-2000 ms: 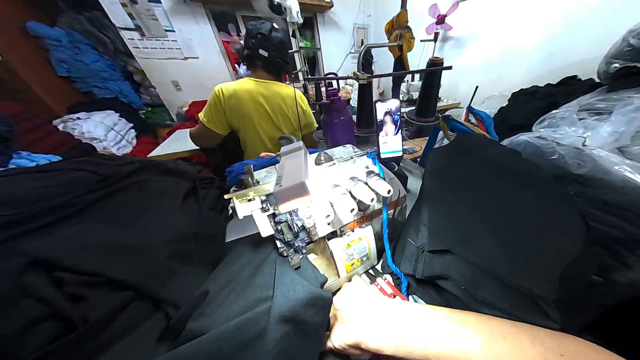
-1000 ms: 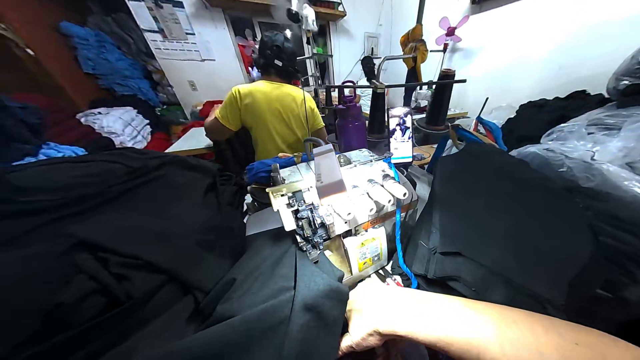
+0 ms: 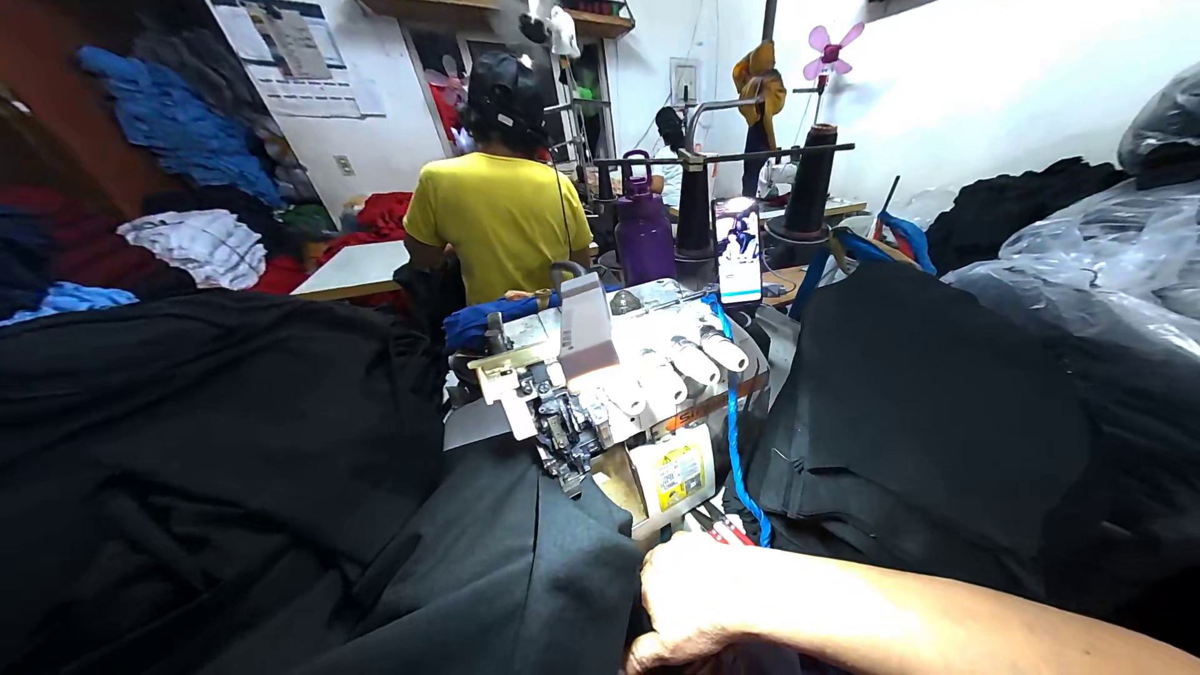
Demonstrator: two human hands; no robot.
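My right hand (image 3: 689,595) reaches in from the lower right, at the right edge of black fabric (image 3: 525,562); its fingers point down and are largely hidden, so a grip cannot be told. The fabric runs up to the needle area of a white overlock sewing machine (image 3: 647,375). Just above my wrist lie red-handled tools (image 3: 722,530), beside a blue cord (image 3: 736,459) hanging down the machine's front. My left hand does not show. More black fabric (image 3: 187,450) is heaped on the left, and black cut pieces (image 3: 919,403) are stacked on the right.
A person in a yellow shirt (image 3: 497,225) sits beyond the machine with their back to me. Behind the machine stand a purple bottle (image 3: 645,234), black thread cones (image 3: 811,183) and a phone (image 3: 738,248). Clear plastic bags (image 3: 1106,253) lie at the right, piled clothes (image 3: 197,246) at the left.
My right hand has moved down from beside the red-handled tools along the fabric's right edge. The seated person's left arm has drawn in. The view has shifted slightly.
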